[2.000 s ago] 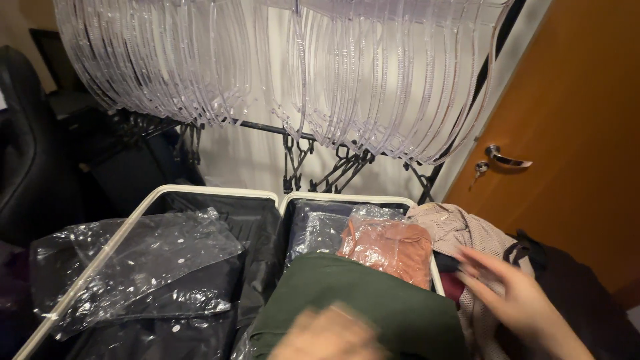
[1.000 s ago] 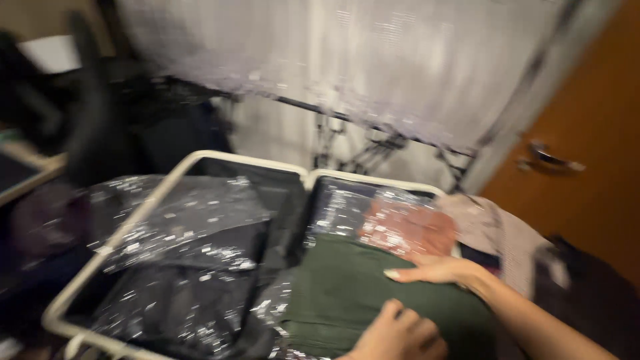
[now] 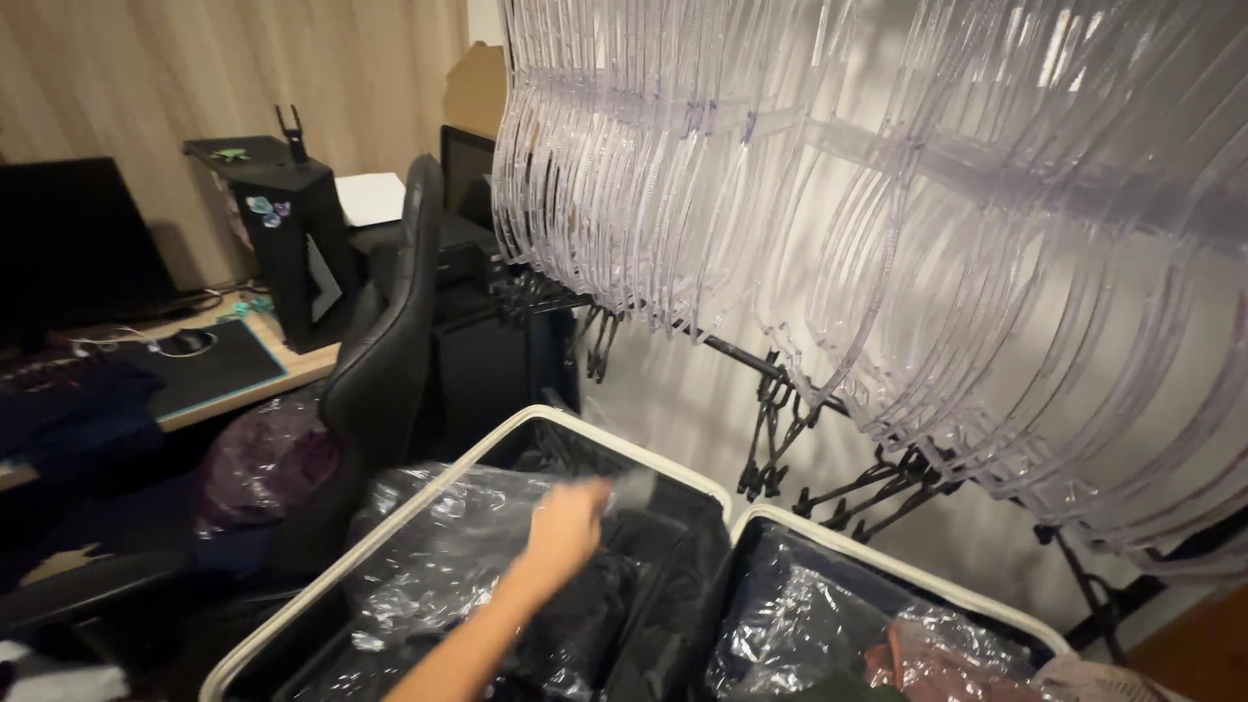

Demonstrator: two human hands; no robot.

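Observation:
My left hand (image 3: pixel 568 526) is over the left half of an open suitcase with a cream rim (image 3: pixel 336 556), fingers closed on the edge of a clear plastic bag (image 3: pixel 439 546). The bag spreads to the left across the rim. Dark items in shiny plastic lie below it. In the right half are dark blue clothing in clear plastic (image 3: pixel 790 614) and a rust-coloured garment in plastic (image 3: pixel 926 663). A bit of dark green fabric (image 3: pixel 853 688) shows at the bottom edge. My right hand is out of view.
Clear plastic hangers (image 3: pixel 663 195) fill a rack behind the suitcase, with black clips on its lower bar (image 3: pixel 731 353). To the left stand a black chair (image 3: pixel 385 331), a desk (image 3: pixel 312 361) with a monitor (image 3: pixel 78 244), and a plastic-wrapped purple bundle (image 3: pixel 268 458).
My left hand has left the green fabric and moved to the clear bag in the left half. My right hand has gone out of view. The view has swung left.

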